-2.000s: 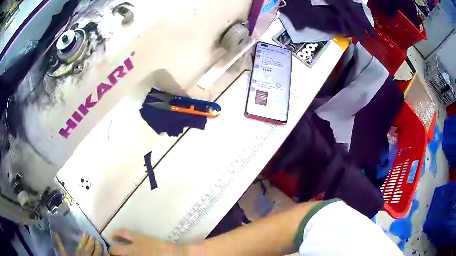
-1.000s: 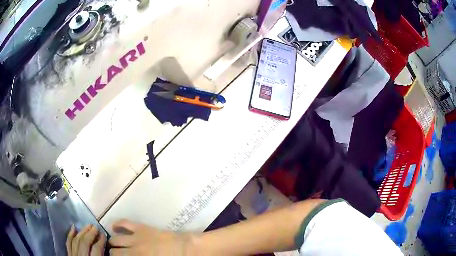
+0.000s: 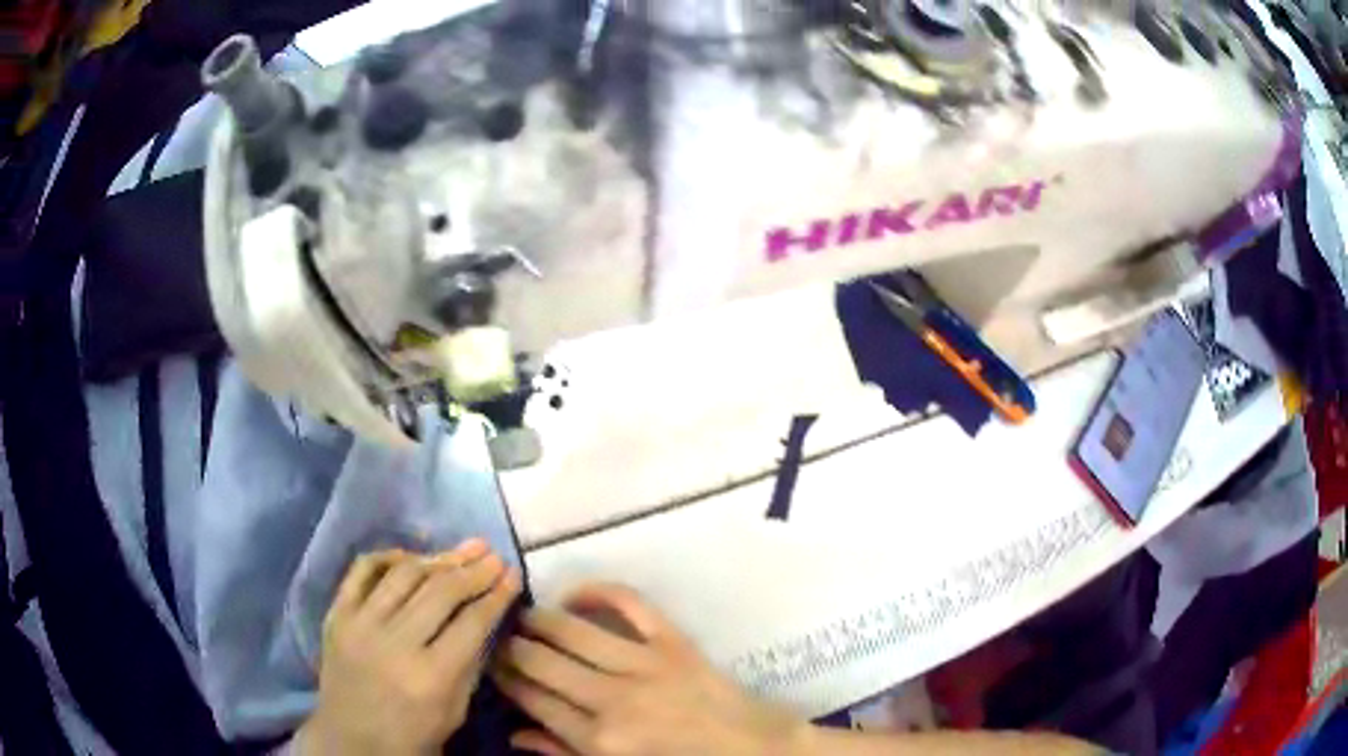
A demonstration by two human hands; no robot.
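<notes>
A light grey-blue panel (image 3: 274, 517) lies left of the machine bed and runs up to the presser foot area (image 3: 481, 421). A dark edge shows along its right side. My left hand (image 3: 407, 635) lies on the panel with its fingertips gathered at that edge. My right hand (image 3: 628, 672) is beside it, its fingertips on the dark cloth at the same edge, close to my left fingers. The cloth under both hands is partly hidden.
The HIKARI sewing machine head (image 3: 710, 177) spans the top. Orange-and-blue snips (image 3: 968, 355) lie on a navy scrap (image 3: 887, 355). A dark strip (image 3: 791, 465) and a phone (image 3: 1138, 421) lie right. Dark cloth (image 3: 1050, 650) hangs beyond the front edge.
The view has swung left, so the machine and table items appear further right and the needle area is in full view. Both hands are more visible, still together at the cloth edge.
</notes>
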